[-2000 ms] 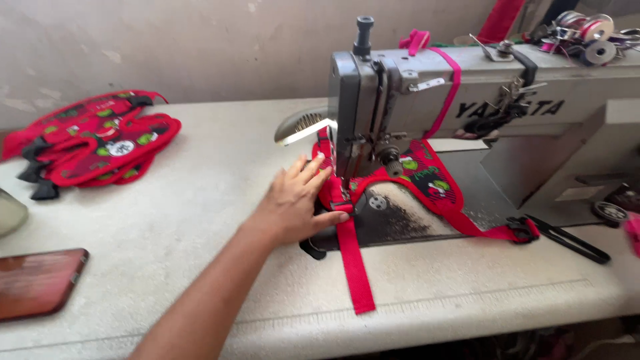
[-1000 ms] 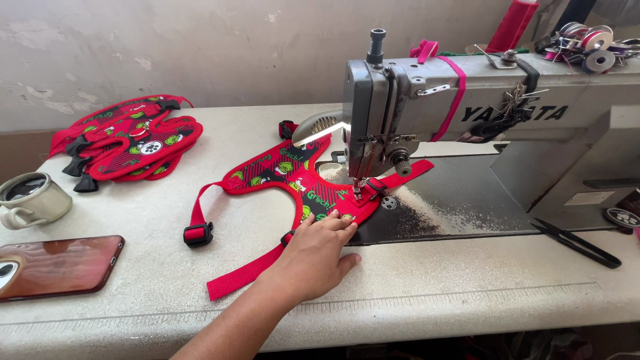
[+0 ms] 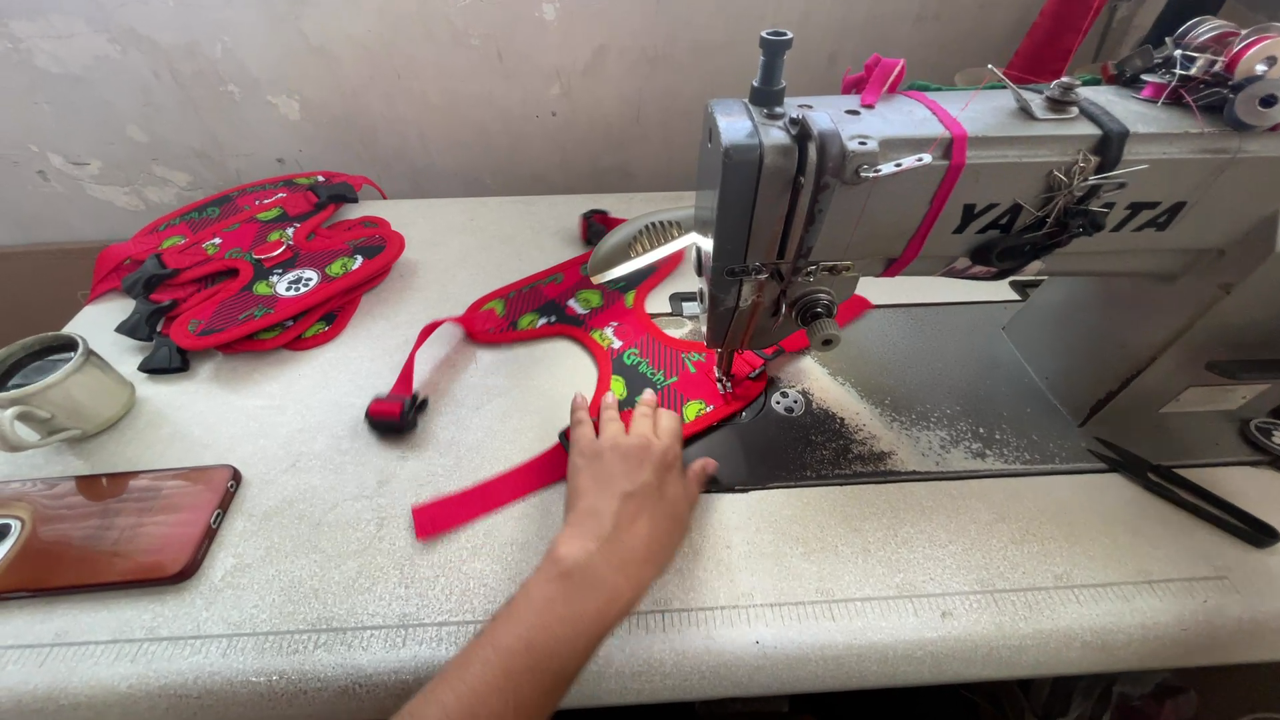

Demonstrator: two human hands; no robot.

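My left hand (image 3: pixel 635 480) lies palm down at the near edge of a red printed pet harness (image 3: pixel 640 365), its fingertips on the cloth. The harness lies partly under the needle and presser foot (image 3: pixel 725 375) of a grey sewing machine (image 3: pixel 850 180). A red webbing strap (image 3: pixel 490 492) sticks out to the left of my fingers. Another strap ends in a black buckle (image 3: pixel 396 412) on the table, left of the harness. My right hand is out of view.
Stacked red harnesses (image 3: pixel 270 265) with black buckles lie at the back left. A mug of dark liquid (image 3: pixel 65 390) and a phone (image 3: pixel 120 530) are at the left. Black thread snips (image 3: pixel 1185 490) rest at the right. Bobbins (image 3: pixel 1230 60) sit on the machine.
The harness, mostly right of the needle two seconds ago, now spreads to its left. Since one second ago the buckled strap and the lower strap have shifted a little. My left hand stays on the cloth.
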